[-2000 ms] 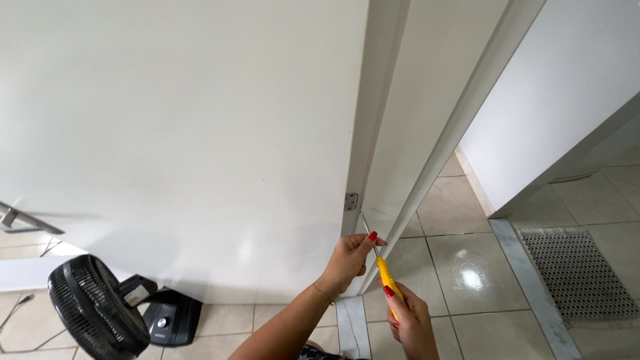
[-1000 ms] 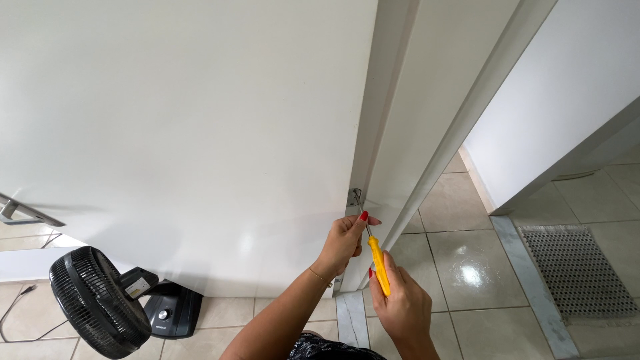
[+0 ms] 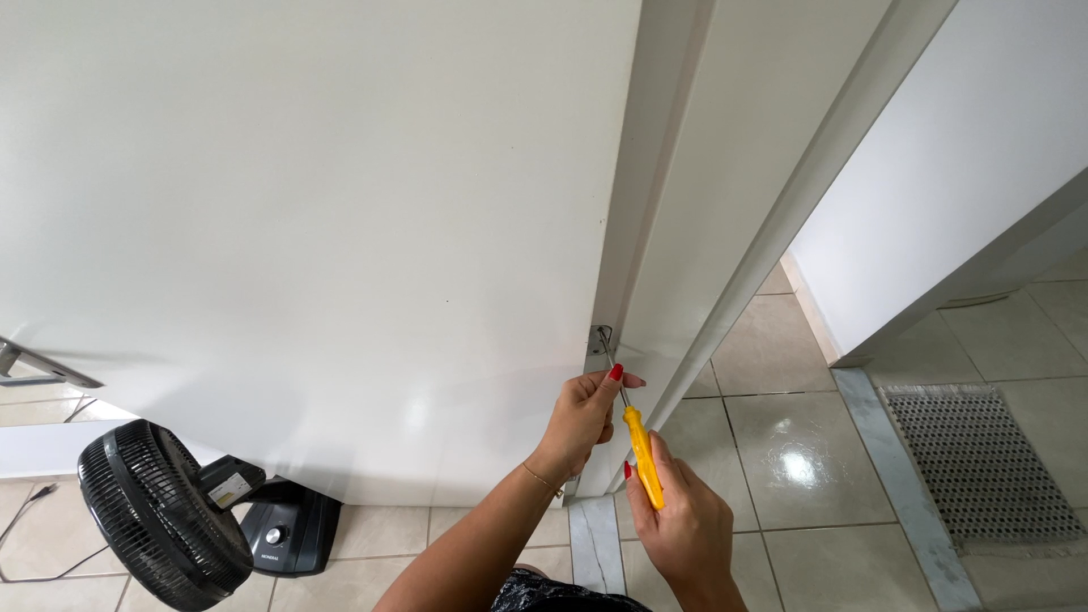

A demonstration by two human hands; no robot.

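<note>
My right hand [image 3: 687, 518] is closed around the yellow handle of a screwdriver [image 3: 643, 455]. The thin metal shaft points up and slightly left, its tip at a metal hinge [image 3: 598, 340] on the edge of a white door [image 3: 408, 255], beside the white door frame [image 3: 722, 195]. Pinching the shaft just below the hinge are the thumb and fingers of my left hand [image 3: 582, 416]. The exact contact of tip and screw is too small to tell.
A black fan [image 3: 161, 518] stands at lower left, its cord on the tiled floor [image 3: 807, 459]. A metal door handle [image 3: 47, 365] is at the left edge. A woven mat [image 3: 982, 463] lies at right, past a marble threshold strip [image 3: 901, 476].
The screwdriver's tip and shaft now reach the hinge; a second ago my left fingers were just under it with the tip hidden. Both hands keep their hold.
</note>
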